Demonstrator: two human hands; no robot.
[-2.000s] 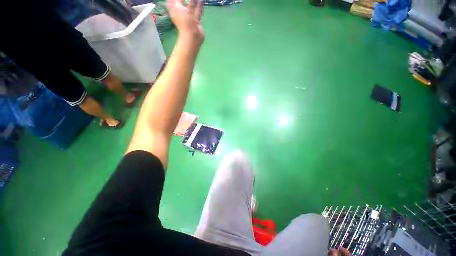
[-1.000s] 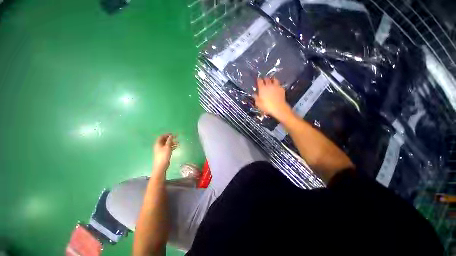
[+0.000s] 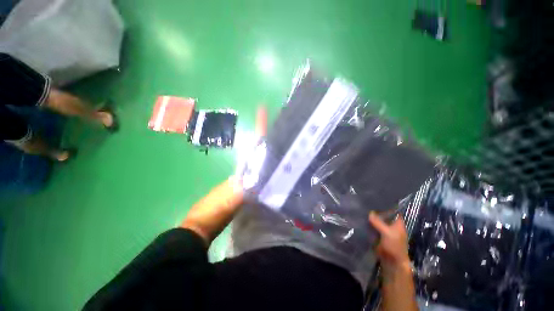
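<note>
A large dark polybagged garment (image 3: 358, 164) with a pale printed band is held up in front of me, tilted over my lap. My left hand (image 3: 220, 205) grips its left edge near the end of the band; glare hides some fingertips. My right hand (image 3: 390, 238) grips its lower right edge, thumb on top. The wire cage trolley (image 3: 516, 143) at the right holds more dark bagged garments (image 3: 471, 243), under and beside my right forearm.
A salmon garment pack (image 3: 173, 114) and a dark bagged garment (image 3: 216, 128) lie side by side on the green floor. Another dark pack (image 3: 429, 24) lies at the upper right. A white tub (image 3: 67, 39) and a person's legs (image 3: 70, 104) are at the left.
The garment has come out of the cage and is now held in both hands. My left hand, empty before, has closed on its edge. The view has swung left towards the floor packs.
</note>
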